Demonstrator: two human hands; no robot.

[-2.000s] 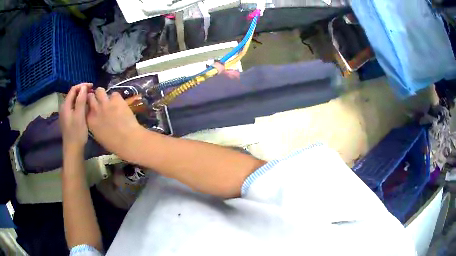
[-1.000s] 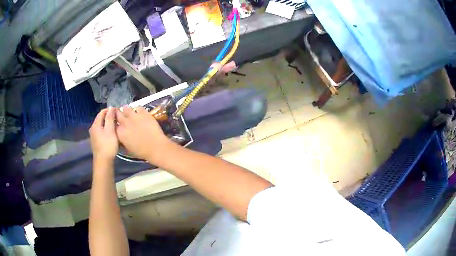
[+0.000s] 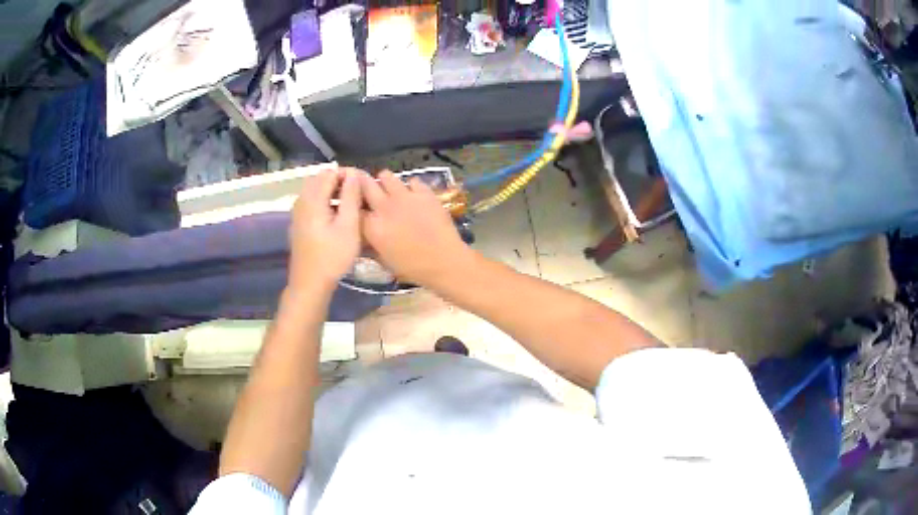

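The dark purple-grey trouser leg (image 3: 171, 267) lies along the narrow board, with a darker lengthwise line on it. The steam iron (image 3: 383, 285) is at the right end of the leg, mostly hidden under my hands. My right hand (image 3: 413, 226) is closed around its yellow-brown handle (image 3: 453, 199). My left hand (image 3: 327, 229) is against the iron's left end, beside my right hand, with bent fingers; what its fingers hold is hidden. The blue and yellow hoses (image 3: 533, 164) run up and right from the iron.
The cream stand (image 3: 60, 362) is under the board. Blue crates stand at left (image 3: 70, 161) and lower right (image 3: 813, 402). A grey side table (image 3: 473, 70) with papers is beyond. Light-blue sheeting (image 3: 765, 141) hangs at right. Dark cloth (image 3: 81, 443) lies lower left.
My hands and the iron have moved right along the trouser leg to its right end. The hoses have swung right with them. The view has also shifted.
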